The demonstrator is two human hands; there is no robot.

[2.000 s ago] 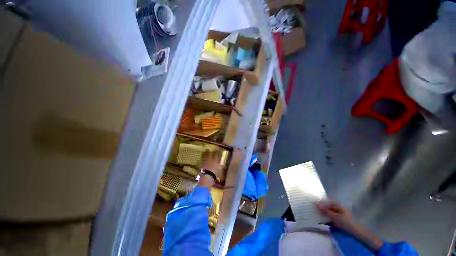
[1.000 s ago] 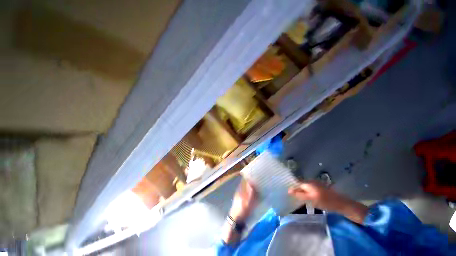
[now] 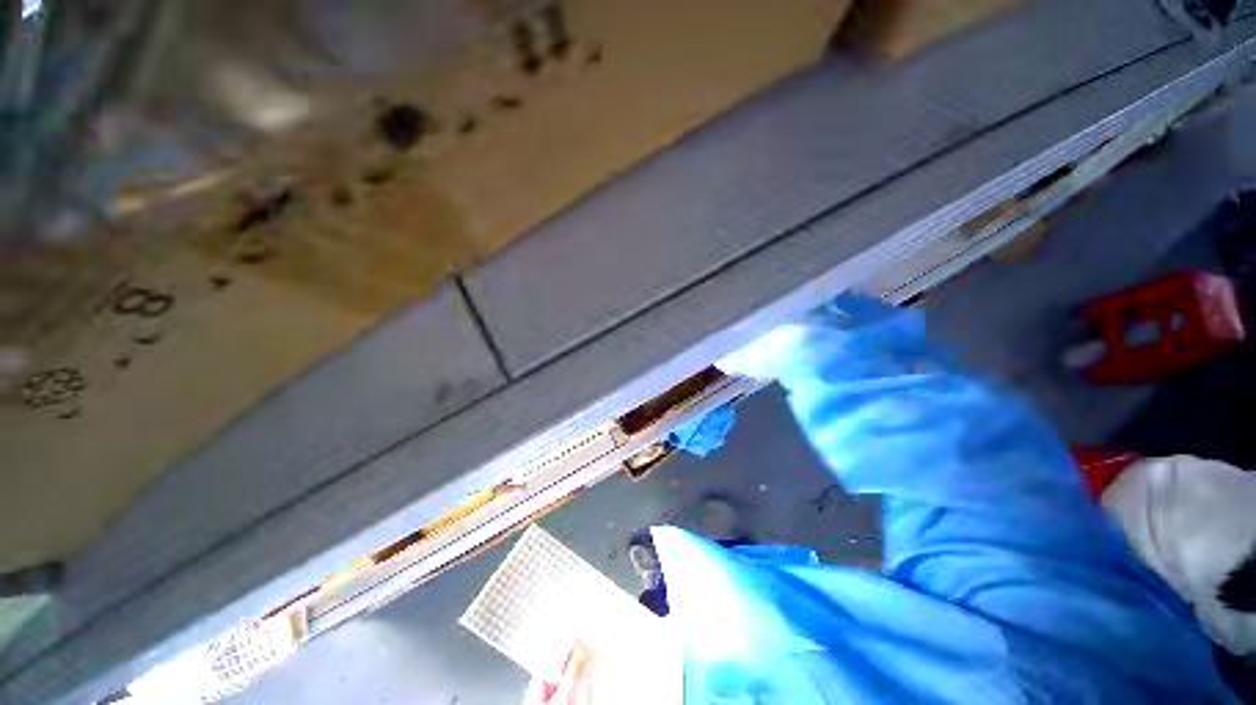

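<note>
A cream label sheet with a printed grid [image 3: 551, 585] is tilted at the lower middle, overexposed on its right part. My left hand [image 3: 565, 678] grips its lower end; only some fingers show at the bottom edge. My right arm in a blue sleeve reaches from the lower right up to the rack's edge. My right hand is hidden at the rack's edge.
A large brown carton [image 3: 331, 207] with black print stands on the grey rack shelf [image 3: 661, 289] at the upper left. Narrow slits of bins show below the shelf. A red stool [image 3: 1164, 328] stands at the right. A person's pale clothing [image 3: 1191, 530] shows at the right edge.
The view has turned and the shelf now hides most of the bins. Both hands held the sheet; now only my left hand has it, lower down, and my right arm has stretched to the rack.
</note>
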